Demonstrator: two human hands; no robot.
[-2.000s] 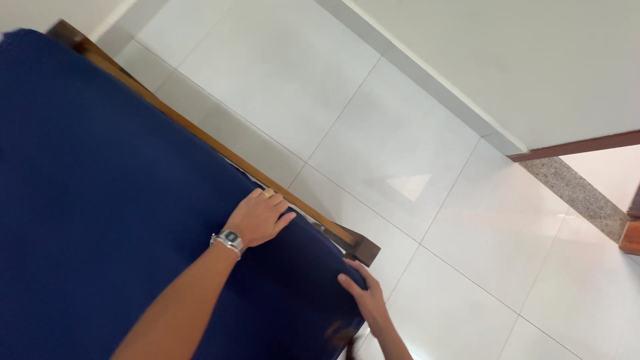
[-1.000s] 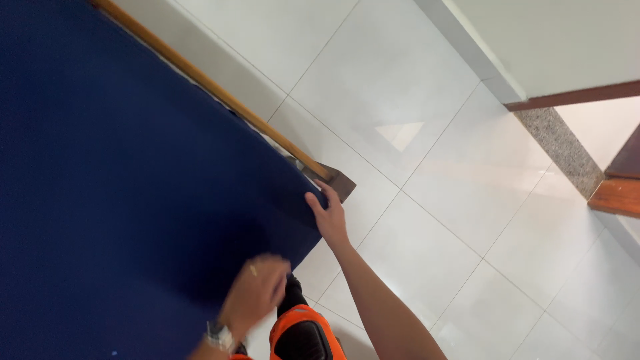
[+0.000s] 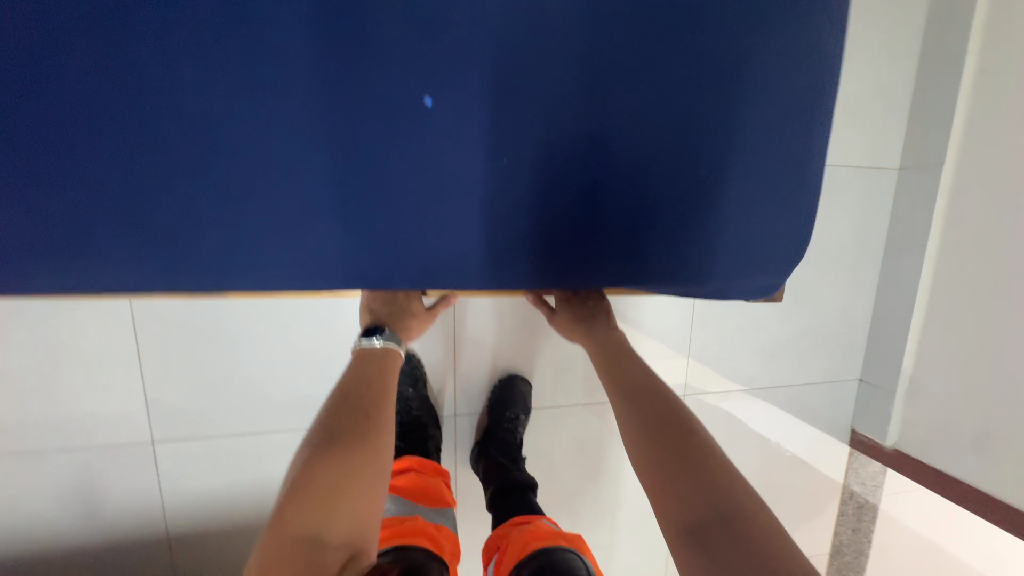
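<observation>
A dark blue mattress or fitted cover (image 3: pixel 400 176) fills the upper part of the head view, over a wooden bed frame (image 3: pixel 480 294) whose thin edge shows below it. At that edge, left of centre, is my left hand (image 3: pixel 396 312), with a watch on the wrist. My right hand (image 3: pixel 582 316) is at the same edge, right of centre. Both thumbs show beside the wood, while the other fingers are hidden under or behind the edge, so their hold cannot be told.
White floor tiles (image 3: pixel 232 368) lie below the bed. My black shoes (image 3: pixel 504 408) stand on them, under orange trouser legs (image 3: pixel 420 504). A pale wall (image 3: pixel 968 320) with a grey skirting is on the right, near a granite threshold strip (image 3: pixel 856 512).
My hands have moved from the bed's corner to its long side. One second ago my right hand was on the blue corner and my left hand was off the bed. The view has turned strongly.
</observation>
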